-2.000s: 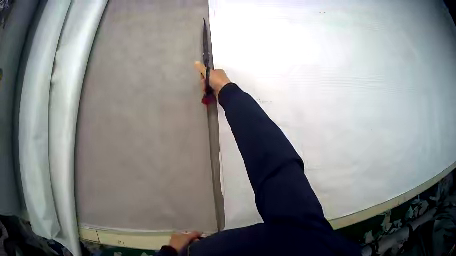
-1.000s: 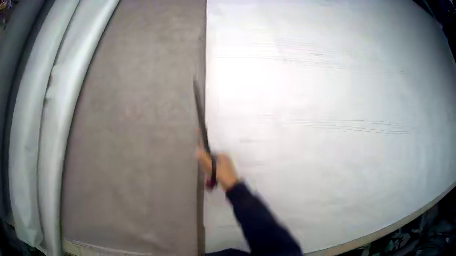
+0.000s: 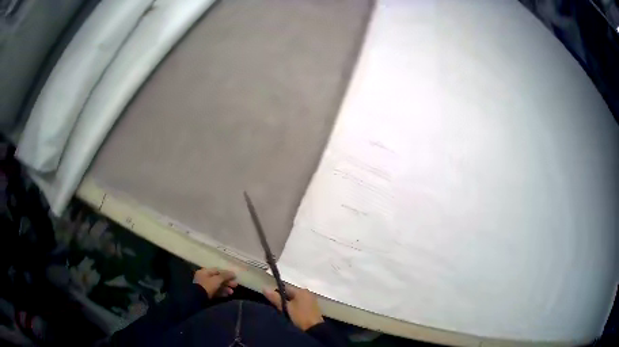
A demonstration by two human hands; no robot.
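My right hand is closed on the handles of the long dark fabric shears at the table's near edge. The blades look together and point up and slightly left over the grey-brown fabric. The white marker paper, with faint printed lines, covers the right side. Its straight edge borders the bare fabric, and the shears' pivot is near its lower corner. My left hand rests at the table edge, left of the shears, fingers curled; whether it holds anything cannot be told.
A thick pale folded section lies across the table at the left. The cream table edge curves along the front. Dark floor with pale scraps shows below at the left. My dark clothing is at the bottom.
The view has turned and shifted toward the near edge. My right hand and the shears have come back from far along the paper's edge to the table's front. My left hand is in view again.
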